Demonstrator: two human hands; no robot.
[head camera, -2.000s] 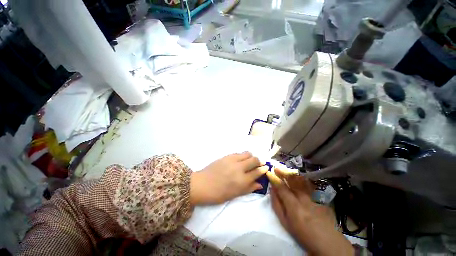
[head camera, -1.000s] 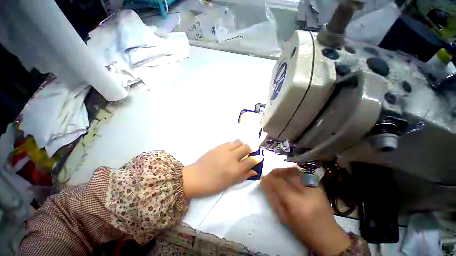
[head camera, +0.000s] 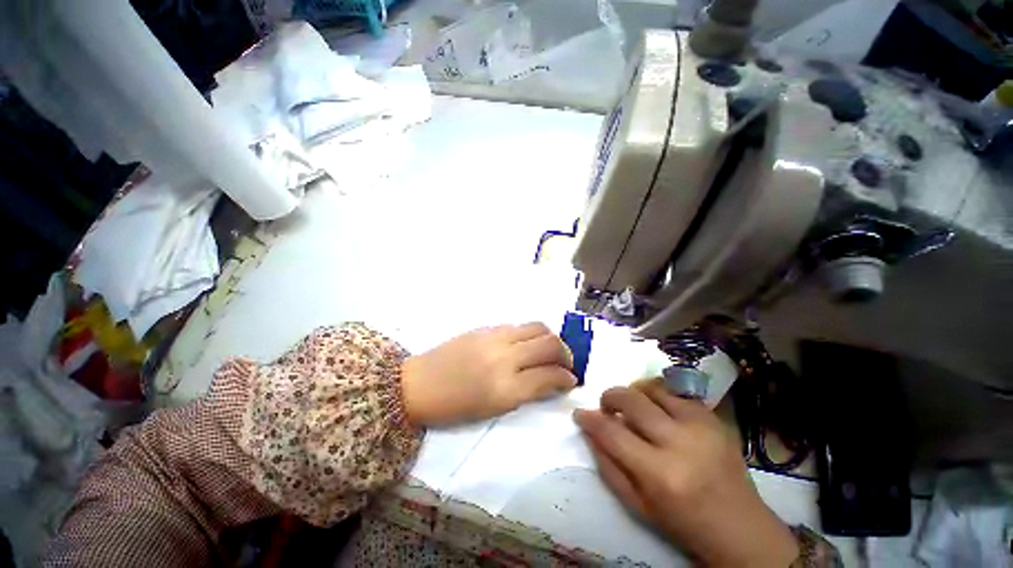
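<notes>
A navy tab (head camera: 577, 346) lies on a white cut panel (head camera: 517, 449), just below the presser foot area (head camera: 605, 302) of the cream sewing machine head (head camera: 633, 166). My left hand (head camera: 489, 372) lies on the panel left of the tab, its fingertips holding down the tab's left edge; its thumb is hidden. My right hand (head camera: 678, 460) rests palm down on the panel's right part, fingers bent and slightly apart, right of and below the tab. The needle tip cannot be made out, and the panel blends into the white table (head camera: 444, 200).
A dark bent guide (head camera: 552, 236) stands left of the machine head. Black-handled scissors (head camera: 766, 416) and a black phone (head camera: 864, 444) lie at the right. White pieces (head camera: 322, 105) are piled at the back left beside a hanging white cloth roll (head camera: 183, 122).
My right hand has moved back from the tab, down and right, so more of the navy tab shows. My left hand stays at the tab. The camera view has also shifted.
</notes>
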